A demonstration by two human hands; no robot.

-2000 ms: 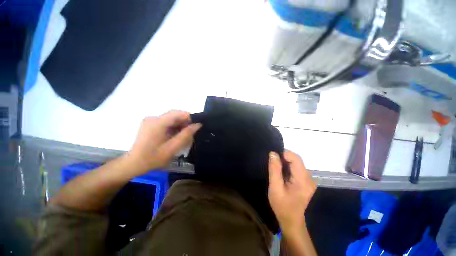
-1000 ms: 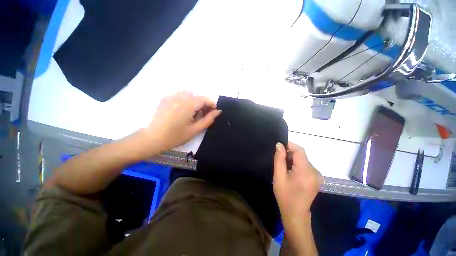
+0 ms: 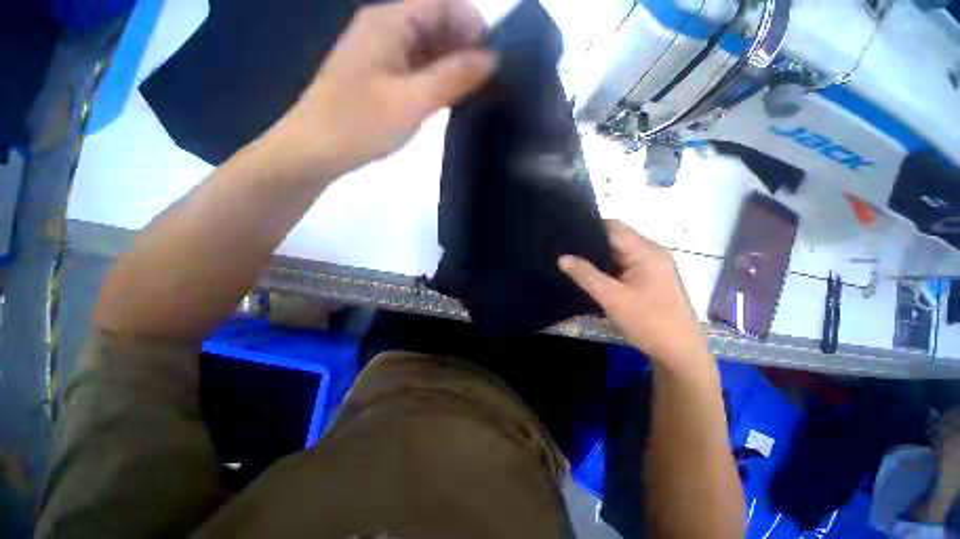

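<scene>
A black cloth piece (image 3: 511,211) stretches from the table's front edge up toward the machine. My left hand (image 3: 405,79) is raised at the top centre and pinches the cloth's upper end between thumb and fingers. My right hand (image 3: 637,284) holds the lower right side of the cloth near the table edge, thumb on top. A small loose thread end shows at the cloth's lower left corner. The sewing machine head (image 3: 695,63) is right of the cloth; its needle area is partly lost in glare.
A larger black panel (image 3: 237,74) lies at table left, partly behind my left arm. A smartphone (image 3: 755,263) and slim black tool (image 3: 832,313) lie at right. A small orange item (image 3: 860,208) is behind the phone. Blue bins (image 3: 324,405) sit below the table edge.
My left hand has moved up and away from me, lifting the cloth's upper end with it. My right hand still holds the lower right side. The view has shifted, showing more of the machine.
</scene>
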